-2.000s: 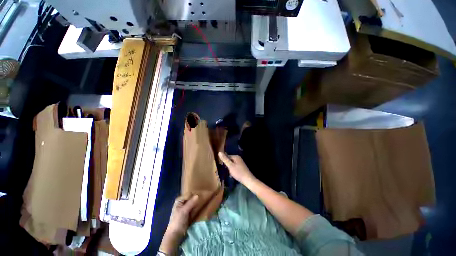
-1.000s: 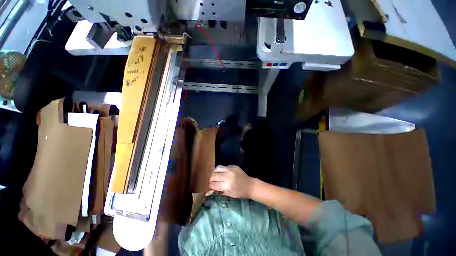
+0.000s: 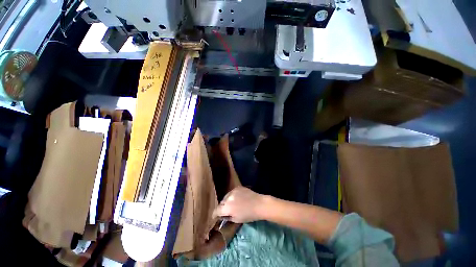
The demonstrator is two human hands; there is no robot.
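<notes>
A brown panel (image 3: 199, 195) hangs folded in front of my body, right of the long white machine arm (image 3: 141, 245). My right hand (image 3: 237, 206) is closed at the panel's right edge, with a small metal tool (image 3: 224, 223) showing below its fingers. Whether it also grips the panel is hard to tell. My left hand is hidden; only a blurred bit of skin shows at the bottom edge, beside the arm's rounded end. The yellow template (image 3: 152, 96) with black handwriting lies along the machine arm.
A stack of brown panels (image 3: 70, 177) with white pieces lies at left. The sewing machine head (image 3: 141, 15) is above the template. More brown panels (image 3: 399, 193) hang at right, below a cardboard box (image 3: 412, 83). A green-rimmed fan (image 3: 18, 73) is at upper left.
The panel has been turned and opened into folds in front of me. My left hand, on the panel two seconds ago, has gone out of sight. My right hand has moved down and left.
</notes>
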